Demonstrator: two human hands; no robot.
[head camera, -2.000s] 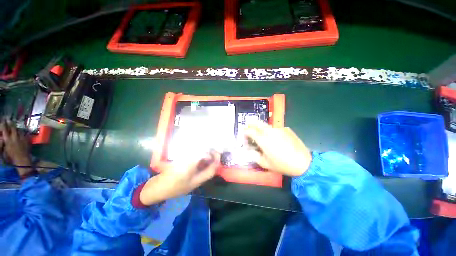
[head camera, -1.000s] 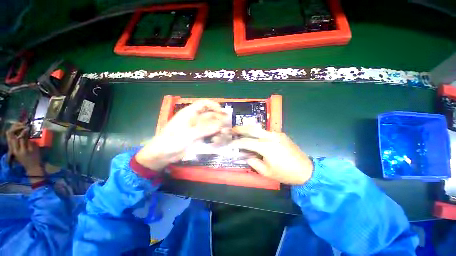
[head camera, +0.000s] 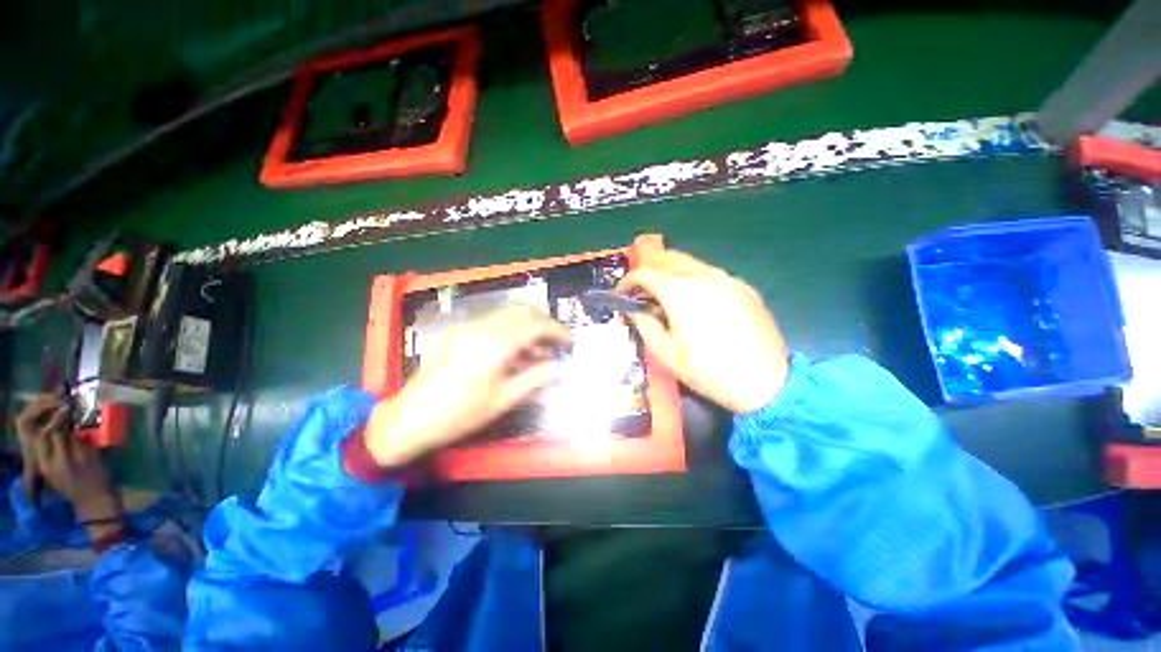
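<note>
The open tablet (head camera: 598, 369) lies in a red-orange frame (head camera: 560, 460) on the green bench, with strong glare on its lower middle. My left hand (head camera: 474, 382) is over the battery area, blurred, with its fingers bent towards the circuit board; whether it holds anything cannot be told. My right hand (head camera: 713, 329) is over the upper right of the tablet and the frame's right side. It grips a thin dark stick, perhaps tweezers (head camera: 620, 303), pointing left over the board.
An open blue bin (head camera: 1019, 312) with shiny pieces stands at the right. A black box (head camera: 194, 334) with cables is at the left, beside another person's hands (head camera: 61, 461). Two red-framed tablets lie beyond the paint-chipped rail (head camera: 509, 204). More red-framed units show at the right edge.
The view has tilted. My hands have moved apart; my right hand is now higher on the board, with the dark stick visible. My left hand is lower over the battery area.
</note>
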